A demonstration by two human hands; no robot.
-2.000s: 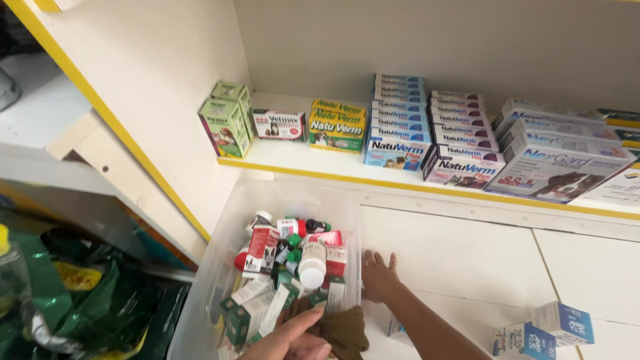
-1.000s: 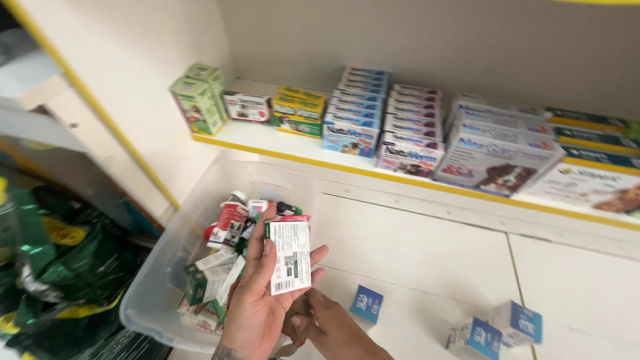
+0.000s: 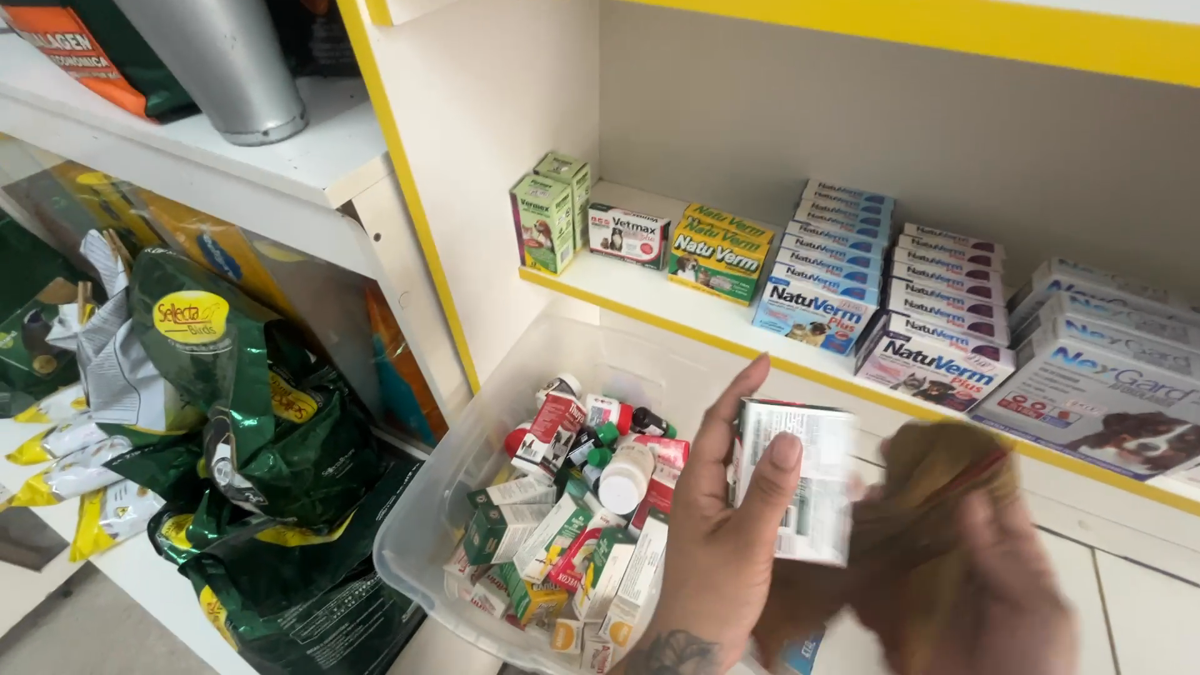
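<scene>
My left hand [image 3: 727,506] grips a small white medicine box [image 3: 797,478] upright, thumb across its printed face, above the right side of a clear plastic bin [image 3: 422,581]. To its right, my right hand [image 3: 1008,572], blurred by motion, holds a brown cloth [image 3: 937,487] that hangs down beside the box. Inside the bin lie many small medicine boxes [image 3: 511,530], a white bottle [image 3: 626,476] and several green-capped bottles. A blue-and-white box [image 3: 802,652] shows partly below the cloth.
A yellow-edged shelf [image 3: 647,314] behind the bin bears rows of boxes, among them NatuVerm boxes [image 3: 816,305] and large NexGard boxes [image 3: 1087,394]. At the left are green plastic bags [image 3: 291,441] and a white shelf [image 3: 328,169] with a grey metal cylinder [image 3: 225,66].
Two seconds ago my left hand was at the bin; one second ago it held a white box outside. My right hand has moved up from the lower surface, and the brown cloth now shows raised.
</scene>
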